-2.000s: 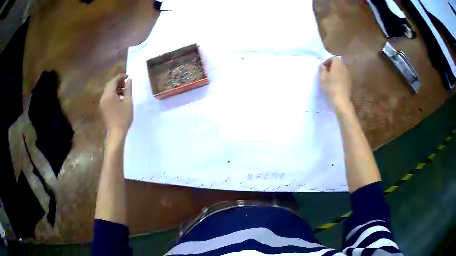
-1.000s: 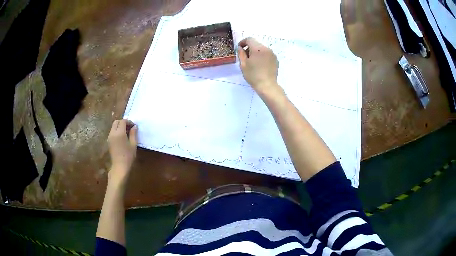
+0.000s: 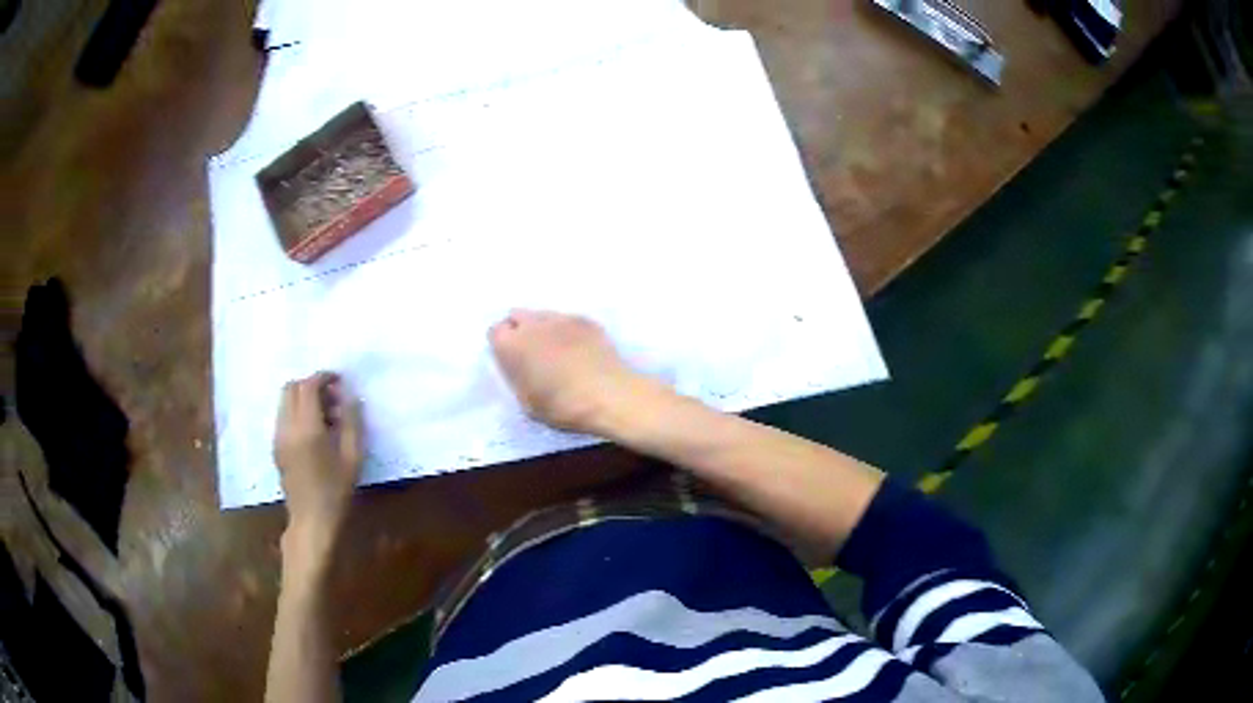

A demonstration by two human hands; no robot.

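The wide white body pattern point(image 3: 550, 206) lies flat on the brown table, with drawn lines across it. The open pin box point(image 3: 337, 186), with a red-orange side, stands on its upper left part and holds many pins. My left hand point(image 3: 319, 440) rests at the pattern's lower left, fingers curled; whether it holds anything is too small to tell. My right hand point(image 3: 552, 364) is over the lower middle of the pattern, fingers and thumb closed together and slightly blurred. Any pin at its fingertips is not visible.
Dark fabric pieces point(image 3: 69, 398) lie on the table point(image 3: 172, 343) at the left. The metal weight point(image 3: 948, 30) lies at the upper right, near another dark and white piece point(image 3: 1092, 25). The table edge and green floor with yellow-and-black tape point(image 3: 1051, 350) are at the right.
My right hand has moved from beside the pin box down to the pattern's lower middle. My left hand has moved from the lower left edge onto the paper. The view has turned and shifted.
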